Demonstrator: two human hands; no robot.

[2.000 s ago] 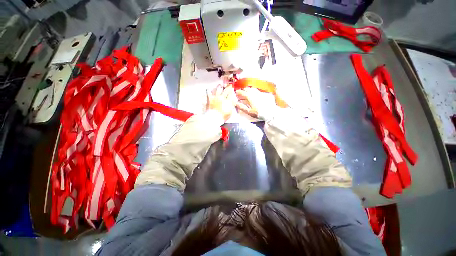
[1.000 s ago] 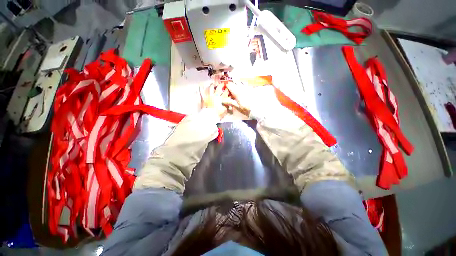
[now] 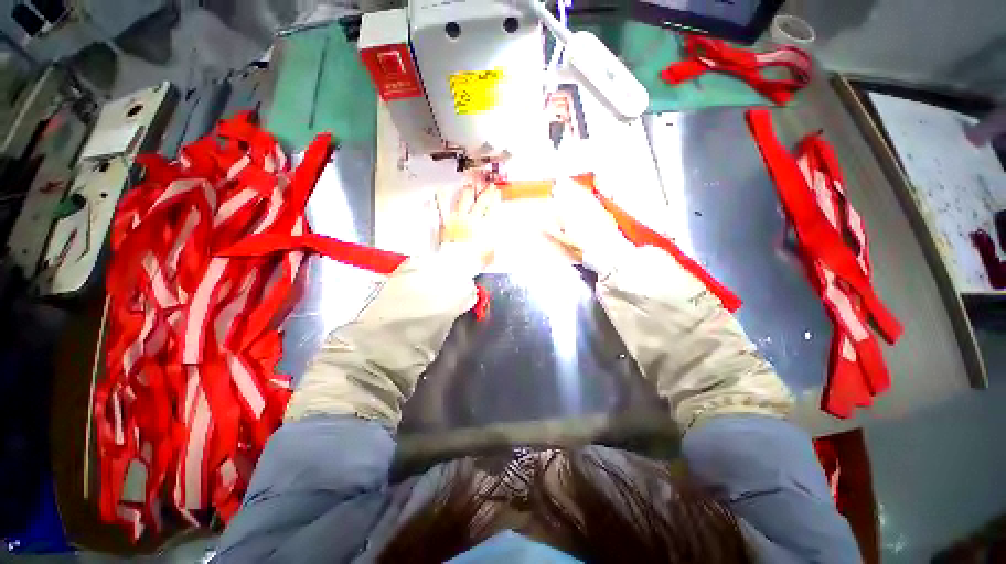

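A red strip (image 3: pixel 673 249) runs from the needle area (image 3: pixel 481 167) of the sewing machine (image 3: pixel 474 66) past my right hand, then slants down right across the table. Glare turns it orange near the needle. My left hand (image 3: pixel 470 220) is just below the needle area, washed out by glare, with orange-red fabric at its fingers; its grip cannot be told. My right hand (image 3: pixel 574 220) is right of it, apart from it, its fingers on the strip. A short red end (image 3: pixel 481 302) hangs below my left hand.
A large tangled pile of red strips (image 3: pixel 193 320) lies left, one strip reaching to my left sleeve. A smaller bundle (image 3: pixel 833 259) lies right. The white lamp (image 3: pixel 607 75) hangs beside the machine head. Another red bundle (image 3: pixel 745 68) lies behind, near a pale roll (image 3: pixel 793 30).
My right hand has moved right, away from my left hand, since one second ago. The strip's trailing part, largely behind my right arm at first, now shows beside it. The view has shifted slightly.
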